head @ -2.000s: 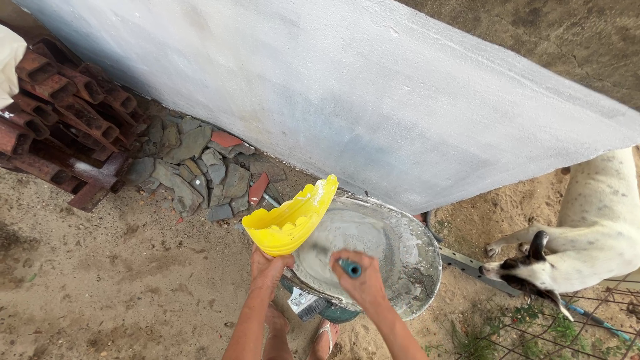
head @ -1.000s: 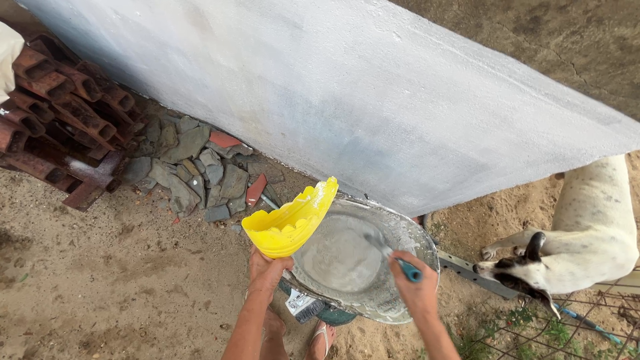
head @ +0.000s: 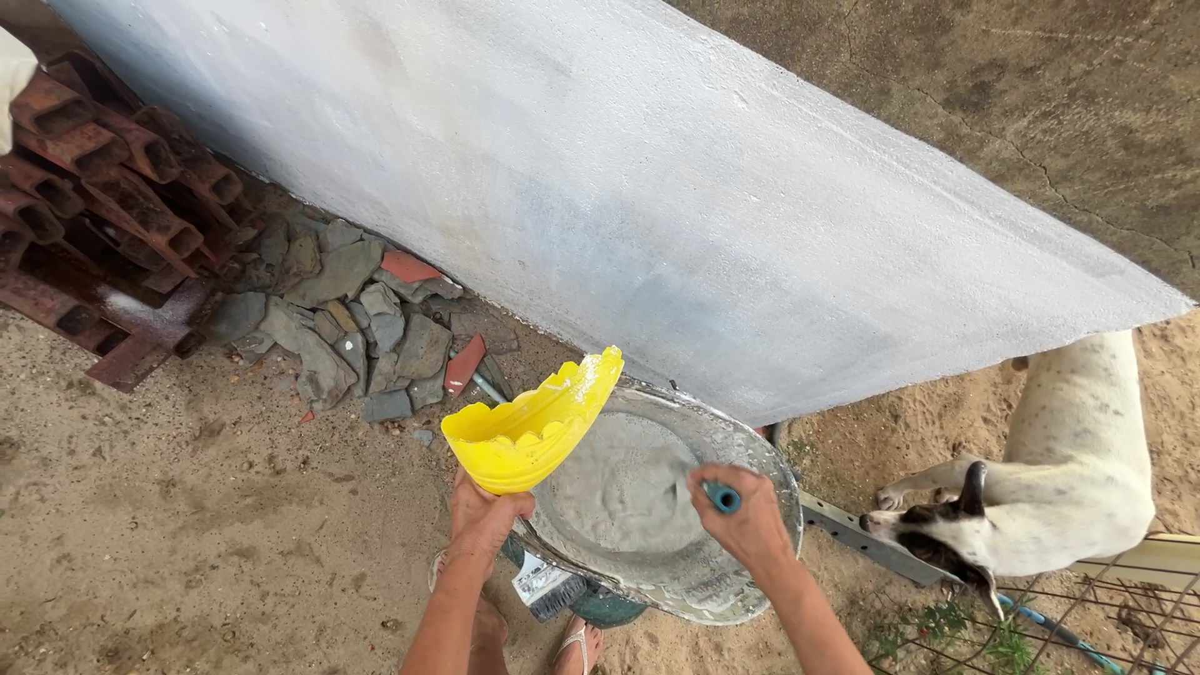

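Note:
My left hand (head: 483, 520) grips the base of a yellow plastic piece (head: 525, 441) with a scalloped, jagged edge and whitish smears, over the left rim of a round tub (head: 783, 562). Grey wet mix (head: 619, 483) lies in the tub. My right hand (head: 745, 516) is closed around a teal tool handle (head: 722, 497) above the right part of the mix; the tool's working end is blurred and cannot be made out. A wide paintbrush (head: 548, 583) with dark bristles rests below the tub's lower left rim, by a dark green container (head: 609, 607).
A whitish painted wall (head: 656, 206) runs diagonally behind the tub. Broken stone slabs (head: 347, 328) and rusty metal profiles (head: 122, 187) lie at left. A white dog (head: 1069, 469) with a dark-marked head stands at right, near a perforated metal bar (head: 872, 539) and wire mesh (head: 1106, 619).
My right hand has moved about over the mix with the teal-handled tool, rightward and then slightly back left. My left hand still holds the yellow piece in nearly the same place.

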